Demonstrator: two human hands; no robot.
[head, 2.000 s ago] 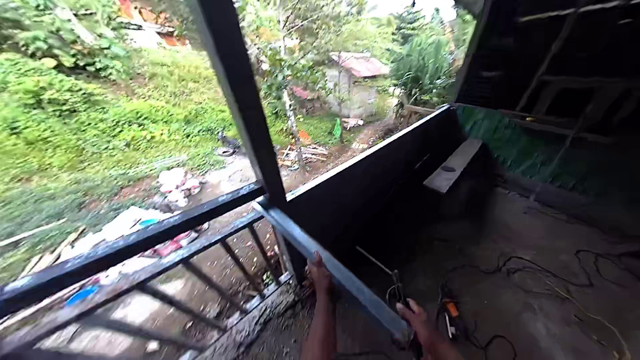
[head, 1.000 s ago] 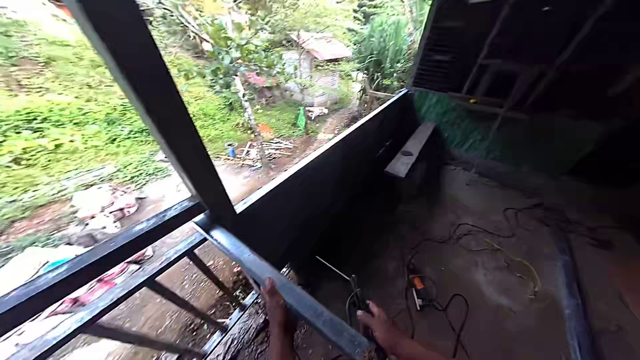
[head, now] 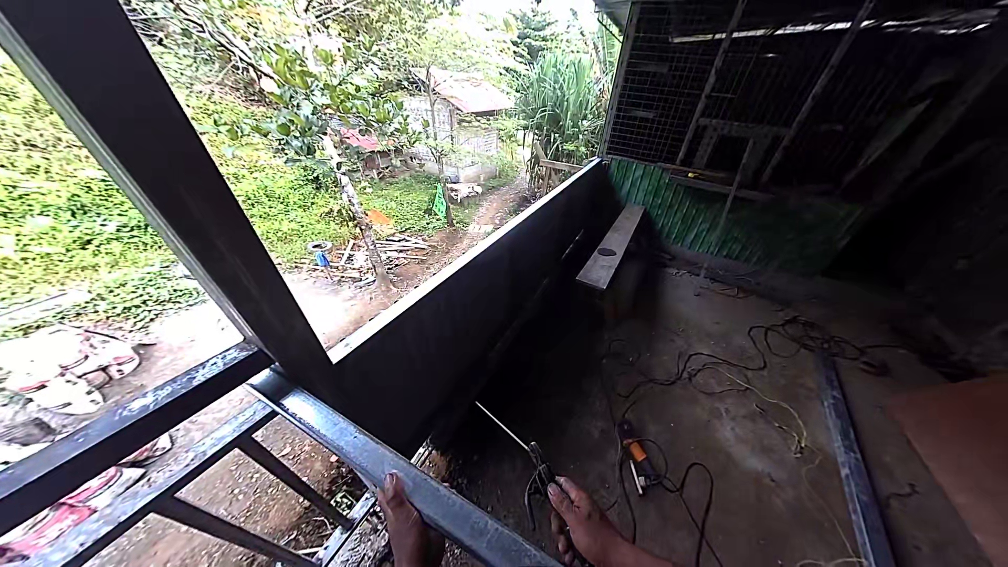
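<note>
A grey metal bar (head: 409, 480) slants from the dark metal post (head: 173, 173) down to the bottom edge, its far end close by the post's foot and the top of the metal railing (head: 197, 445). My left hand (head: 408, 520) grips the bar's near side, thumb on its upper face. To the right, my right hand (head: 583, 520) is closed on a welding electrode holder (head: 539, 468). A thin welding rod (head: 502, 425) sticks out of the holder toward the upper left; its tip touches nothing that I can see.
An orange and black angle grinder (head: 635, 450) lies on the concrete floor, with tangled black cables (head: 756, 354) beyond it. Another metal bar (head: 850, 465) lies at the right. A plank bench (head: 613, 246) stands along the dark low wall (head: 472, 307).
The view has swung to the right, showing more of the floor. Both hands keep hold of the bar and the electrode holder.
</note>
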